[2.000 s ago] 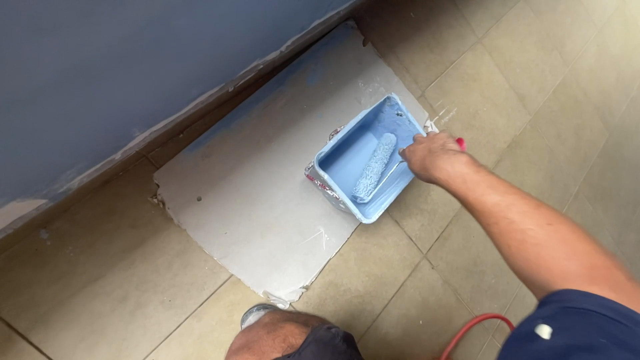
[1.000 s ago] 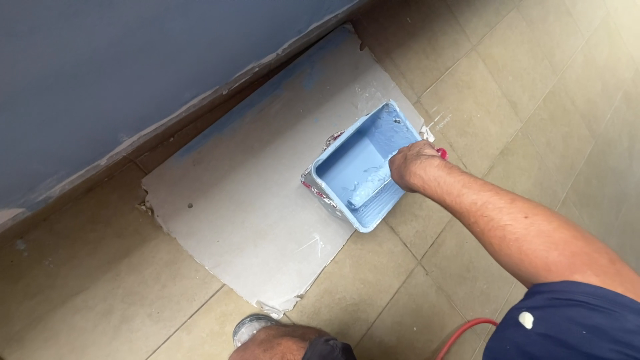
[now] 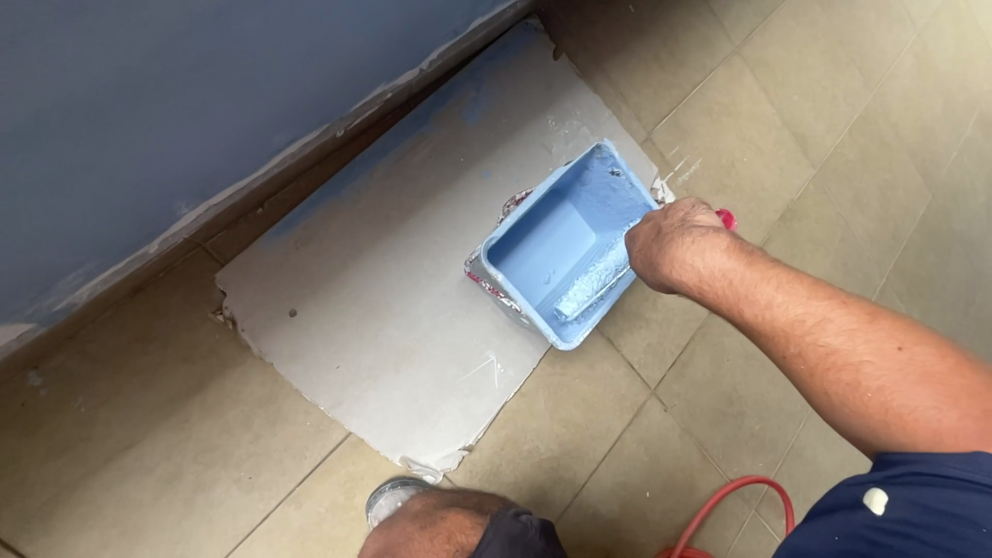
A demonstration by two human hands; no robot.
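Note:
My right hand is closed around the handle of a paint roller; the handle's pink-red end shows just beyond my fist. The roller's cover is coated in light blue paint and lies against the ribbed right-hand side inside a paint bucket. Wet blue paint covers the inside of this rectangular bucket, whose outer side has red and white smears. It stands on a worn pale board on the floor. My left hand is not in view.
A blue-painted wall with a rough lower edge runs along the upper left. Beige floor tiles surround the board. A red hose curls at the bottom right. My knee and a round container or shoe tip, unclear which, are at the bottom.
The roller has shifted from the middle of the bucket to its lower right side, with my right hand still on the handle.

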